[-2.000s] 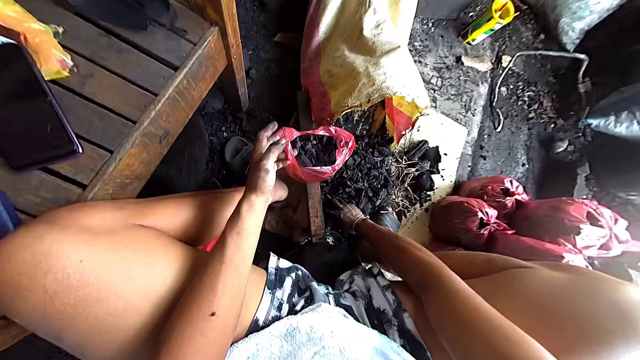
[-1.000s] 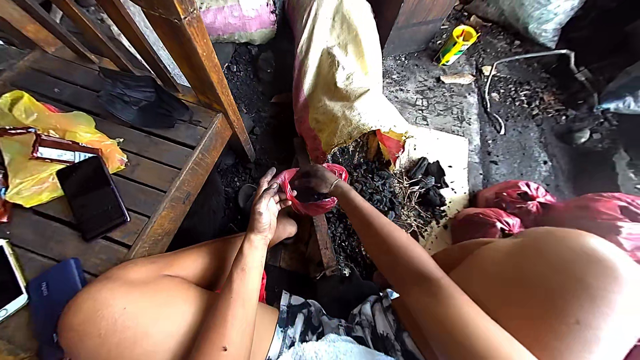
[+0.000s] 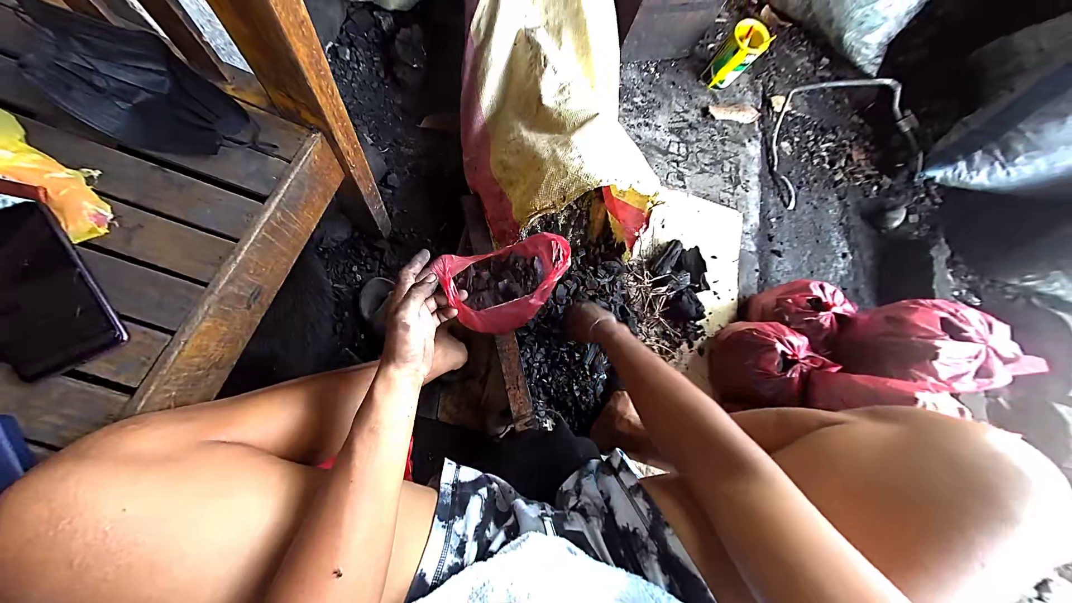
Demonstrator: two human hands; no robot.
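My left hand grips the rim of a red plastic bag, whose mouth is spread in a ring with dark pieces inside. To the right of the bag, my right hand reaches down into a heap of charcoal; its fingers are hidden, so its hold cannot be told. The heap lies at the torn mouth of a yellow and red woven sack, partly on a pale board. Thin dry twigs lie at the heap's right side.
Several filled, tied red bags stand at the right. A slatted wooden bench at the left holds a phone, a yellow plastic bag and black cloth. Beyond lie a yellow container and a bent metal rod.
My right hand was at the red bag's mouth one second ago and is now down in the charcoal heap to its right. My left hand still holds the bag, whose mouth is spread wider.
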